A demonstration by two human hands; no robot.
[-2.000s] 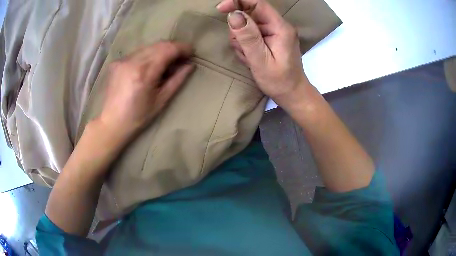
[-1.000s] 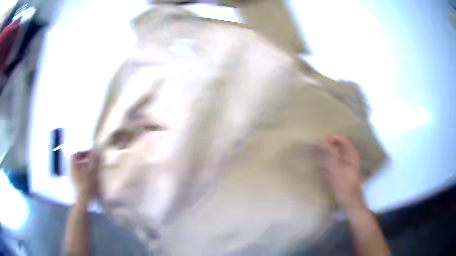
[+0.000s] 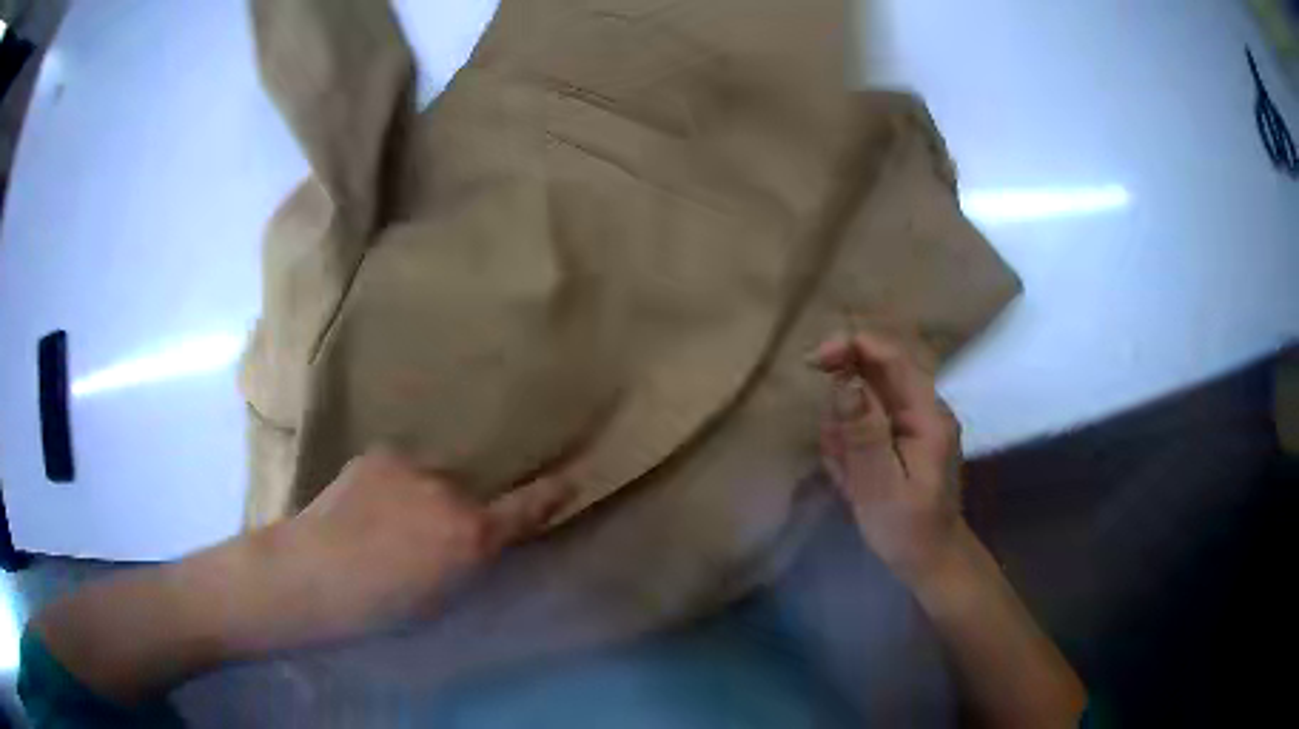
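Observation:
The tan jacket lies spread with its outer cloth up, its near part hanging over the table edge by my body. One sleeve reaches up at the upper left. My left hand, blurred, grips the jacket's front edge near my body, fingertips partly lost in the fold. My right hand is over the lower right part of the jacket, fingers curled and thumb up. Whether it holds something small in the palm cannot be told.
The jacket is on a glossy white table. A black flat slab, which looks like a phone, lies near the left edge. Black scissors lie at the far upper right. Dark floor shows at the lower right.
The jacket has turned from its pale lining to its tan outer side. My left hand has come inward from the far left onto the front edge; my right hand has moved slightly left.

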